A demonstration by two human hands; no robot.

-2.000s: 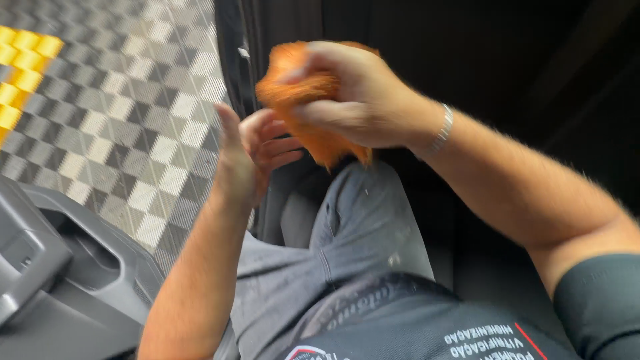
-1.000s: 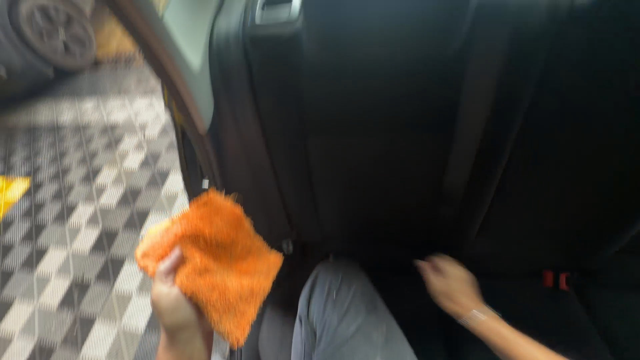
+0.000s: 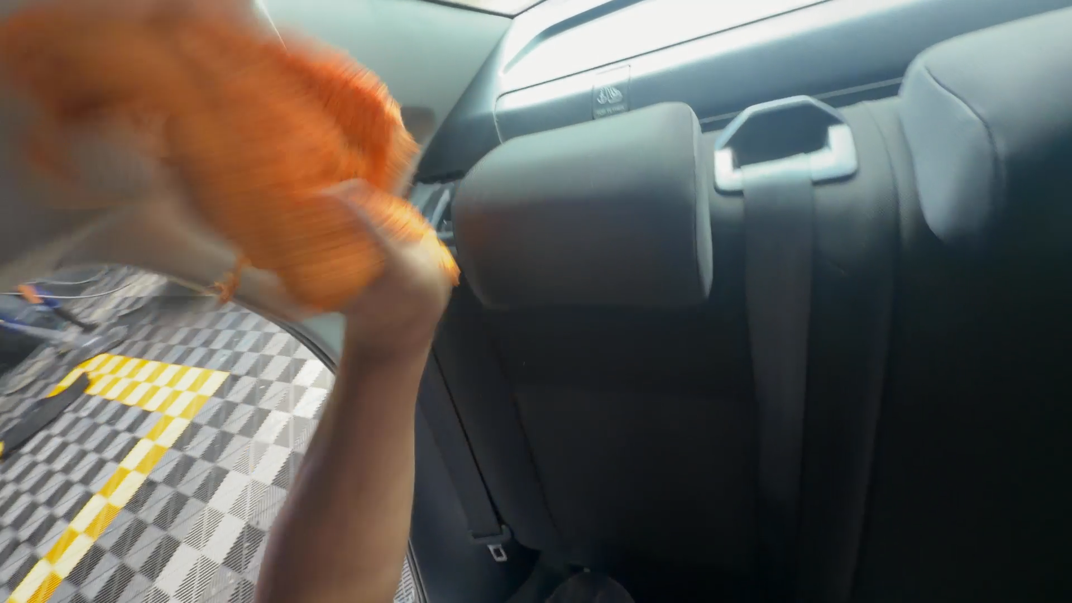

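Note:
An orange microfiber cloth (image 3: 268,167), blurred by motion, fills the upper left of the head view. My left hand (image 3: 398,280) is raised with the cloth in its grip, near the door-frame trim and headliner of a car, left of the rear headrest (image 3: 586,209). The cloth covers most of the fingers. Whether it touches the trim cannot be told. My right hand is out of view.
Right of the raised arm is the black rear seatback (image 3: 636,419) with a seat belt (image 3: 779,335) hanging down it. A belt buckle tongue (image 3: 497,551) hangs lower left of it. Through the door opening lies a checkered tile floor (image 3: 226,469) with yellow tiles.
The cloth was in my right hand at first, then in my left, which has since risen with it. My right hand has left the view. The view has swung up toward the headrests.

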